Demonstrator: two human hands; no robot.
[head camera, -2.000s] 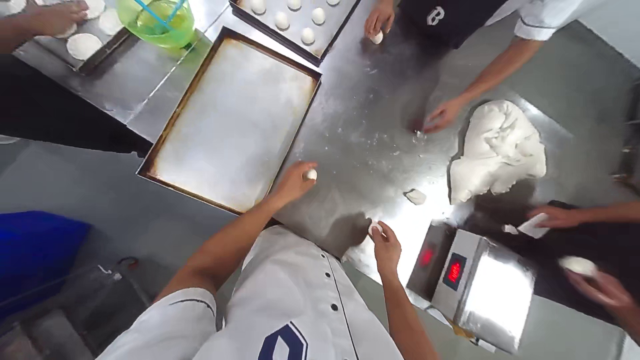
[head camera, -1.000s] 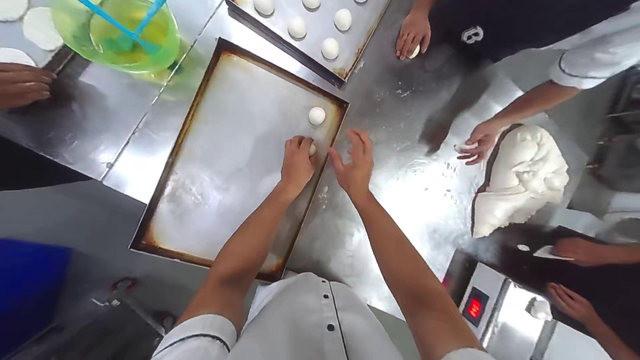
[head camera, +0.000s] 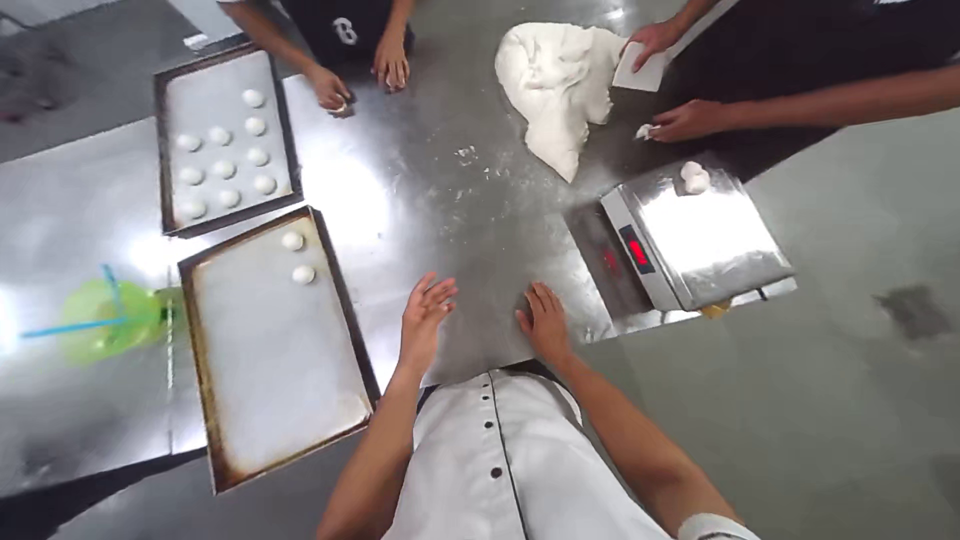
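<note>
My left hand is above the steel table, right of the near baking tray, its fingers apart and nothing in it. My right hand rests palm down near the table's front edge, left of the digital scale, and no object shows in it. Two round dough balls, one behind the other, sit in the upper right part of the near baking tray. On the scale lie small dough pieces. A large mass of dough lies on the table's far side.
A far baking tray holds several dough balls. A green bowl with blue sticks stands at the left. A co-worker's hands are on the table at the back; another co-worker's hands hold a white scraper and a dough bit.
Both my hands have left the near tray, where my left hand was on a dough ball one second ago. Two balls now sit there. The view has swung to the right.
</note>
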